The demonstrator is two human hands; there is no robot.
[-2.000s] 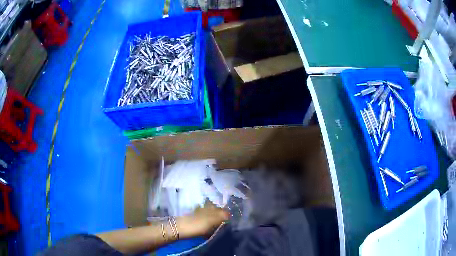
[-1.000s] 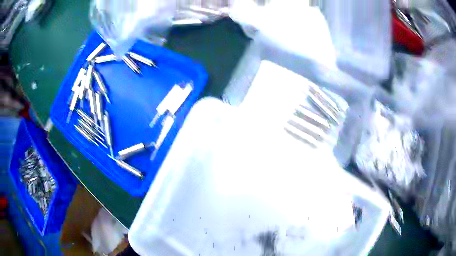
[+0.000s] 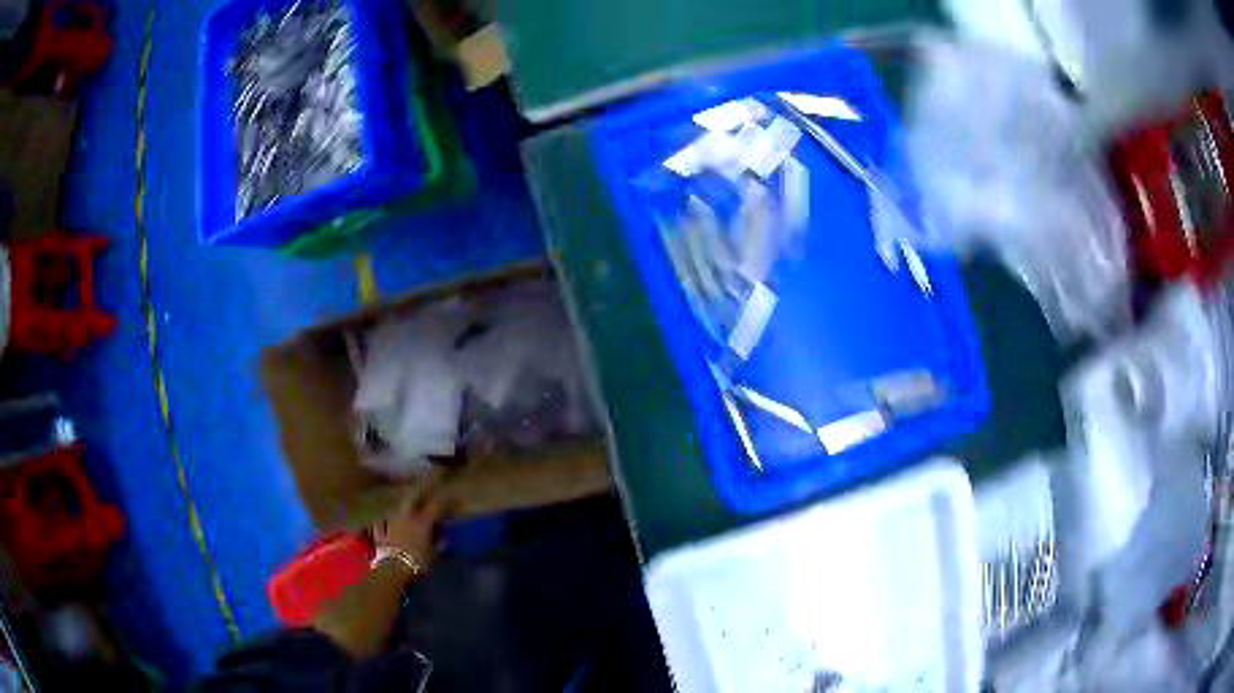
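My left hand [image 3: 414, 525], with a bracelet at the wrist, is at the near edge of a cardboard box [image 3: 301, 440]. It is small and blurred, and I cannot tell if it holds anything. The box holds crumpled white and clear plastic bags or sheets [image 3: 413, 393]. My right hand is not in view. On the bench, the shallow blue tray [image 3: 853, 332] holds loosely scattered silver cylinders [image 3: 752, 320], many with thin rods. Below it is the white tray [image 3: 826, 582], cut off by the bottom edge, with small dark scraps.
A deep blue tote [image 3: 393, 108] full of cylinders stands on a green crate [image 3: 332, 236] at upper left. Red stools [image 3: 61, 291] stand on the blue floor at left. At right are a clear box with a row of cylinders [image 3: 1022, 582], plastic bags [image 3: 1008, 176] and a red bin [image 3: 1171, 190].
The view swung over the bench trays, then back partly left. My left hand was inside the cardboard box, then out of view, and is now at the box's near edge.
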